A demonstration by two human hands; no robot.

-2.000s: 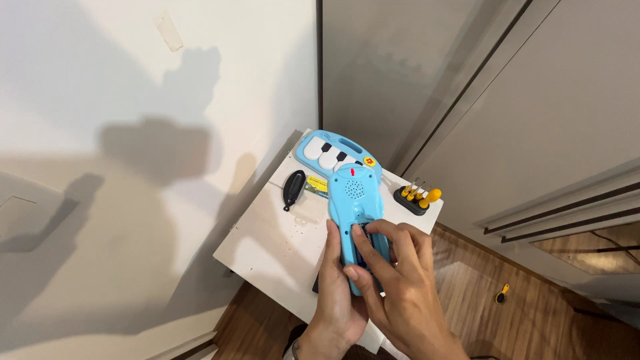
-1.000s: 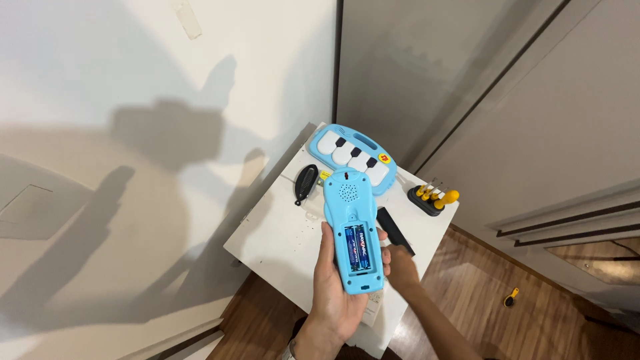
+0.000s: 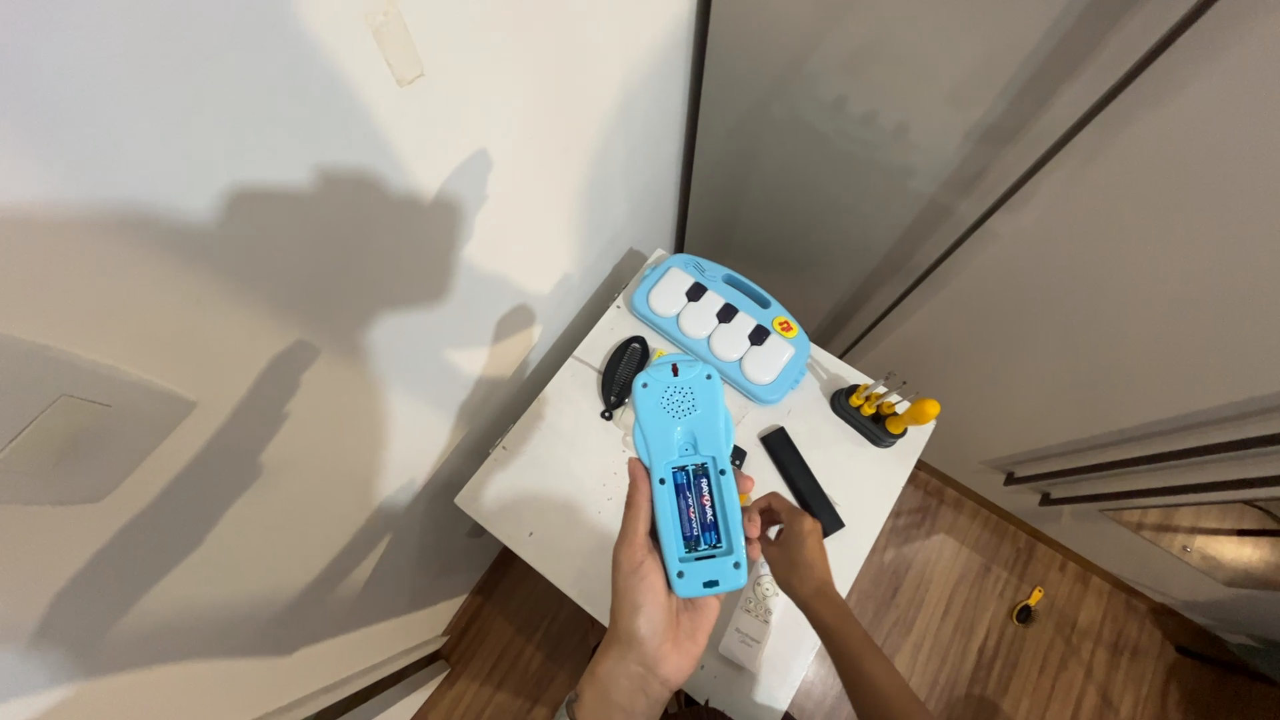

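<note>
My left hand [image 3: 655, 600] holds a light-blue plastic toy handset [image 3: 683, 420] with its back up. Two blue Rayovac batteries [image 3: 697, 507] lie side by side in its uncovered battery compartment. Close to the toy's right edge is my right hand [image 3: 790, 545], its fingers bent together; a bit of yellow shows by the fingertips, and whether they grip anything is hidden. Behind the handset lies a blue toy piano [image 3: 725, 325] with white and black keys. A black oval clip-like object [image 3: 625, 372] rests to the left, and a black bar-shaped object [image 3: 802, 482] to the right.
On the white tabletop [image 3: 540, 500], a dark stand [image 3: 868, 415] holds several yellow-handled screwdrivers at the right corner. A white remote control [image 3: 750, 620] lies near the front edge. Walls and cabinet panels border the table. A yellow-and-black brush [image 3: 1027, 606] is on the wooden floor.
Two seconds ago both hands were on the handset, fingers over its compartment. My right hand then moved off to the right, leaving the batteries in sight, and is now beside the toy's right edge.
</note>
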